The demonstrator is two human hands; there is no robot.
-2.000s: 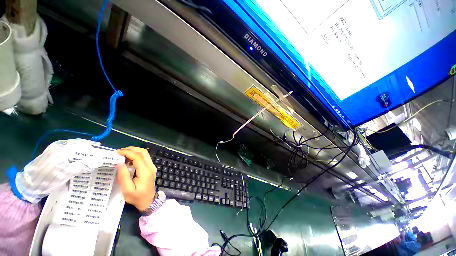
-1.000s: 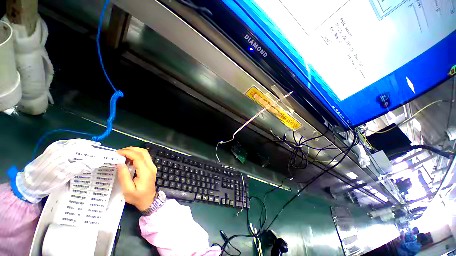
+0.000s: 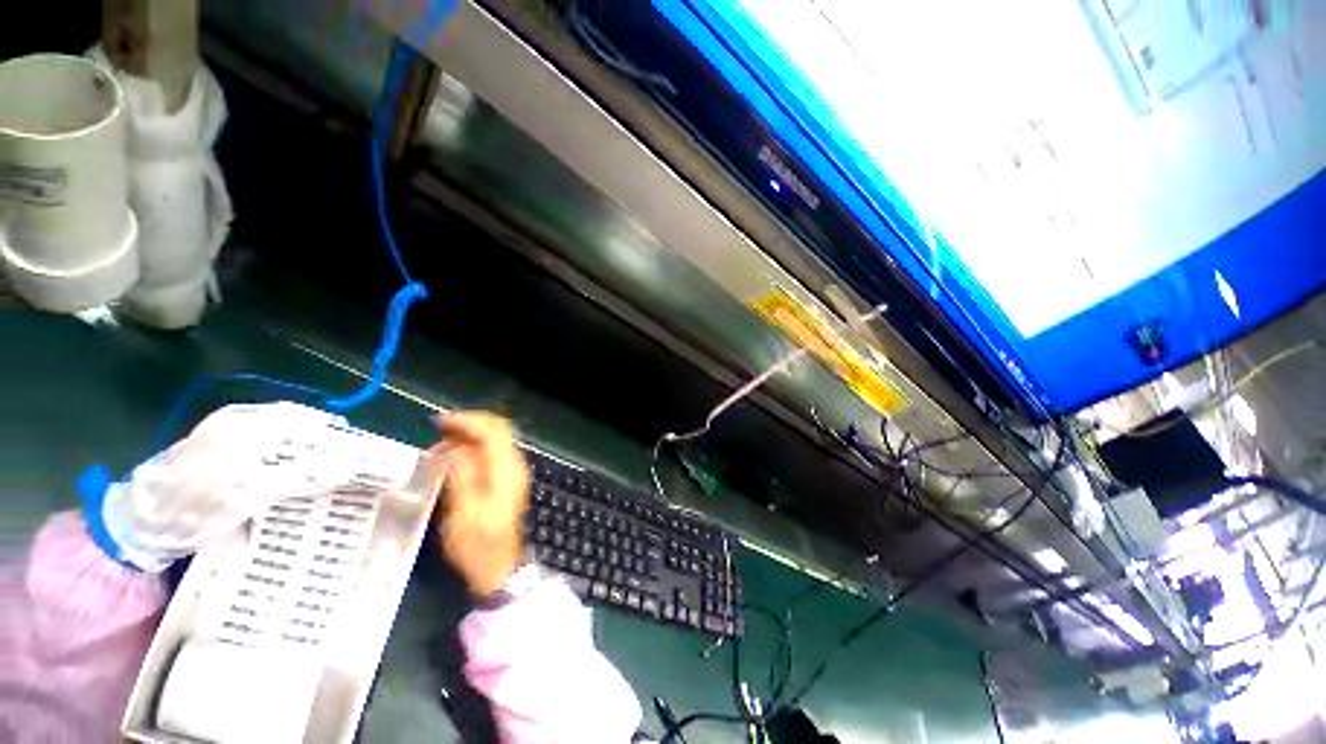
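Note:
A white label sheet (image 3: 298,574) with rows of small black print lies over a shallow white box (image 3: 381,618) at the lower left. My left hand (image 3: 240,472), in a white glove with a blue wrist band, holds the sheet's upper part. My bare right hand (image 3: 484,502), blurred, is at the box's upper right corner, its fingertips close together near the sheet's edge. Whether a label is between those fingertips cannot be told.
A black keyboard (image 3: 625,545) lies right of my right hand. A coiled blue cord (image 3: 390,342) hangs behind the box. White cylinders (image 3: 66,182) stand at the upper left. A large monitor (image 3: 1018,175) is above a metal rail with a yellow label (image 3: 832,352). Black cables lie beyond the keyboard.
The whole view has shifted, so the bench things sit further right. My right hand has turned more upright, its fingers lifted slightly off the sheet's corner. My left hand still holds the sheet.

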